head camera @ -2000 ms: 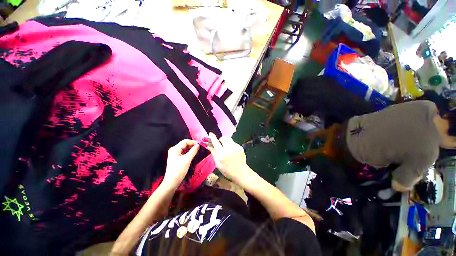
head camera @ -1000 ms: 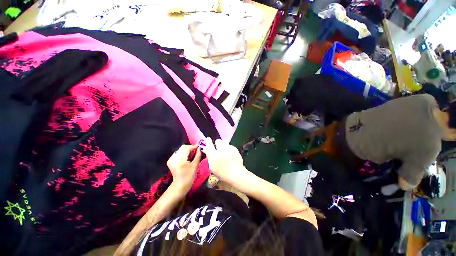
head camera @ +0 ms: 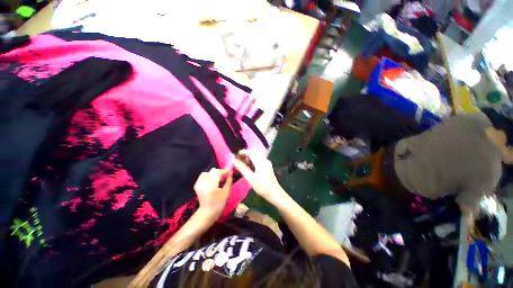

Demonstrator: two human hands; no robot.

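Note:
A black-and-pink printed garment (head camera: 163,93) lies piled over the left of the table, with a plain black pocket panel (head camera: 174,152) on its pink area. My left hand (head camera: 212,188) pinches the pink edge of the garment near the table's near edge. My right hand (head camera: 254,171) is just right of it, fingertips bent towards the same spot. A small dark item shows in the right fingers, too blurred to name. The fingertips of both hands are close together, and what lies between them is hard to make out.
A pale translucent-looking handbag (head camera: 253,53) lies on the light-wood table (head camera: 301,34) beyond the pile. Right of the table are a wooden stool (head camera: 315,95), a blue crate (head camera: 402,93) of cut pieces and a seated person in a grey-brown shirt (head camera: 447,157).
The view has shifted slightly and is blurred. The fingertips have come a little apart from the closer pinch, and the right hand is turned so that a dark item shows in it.

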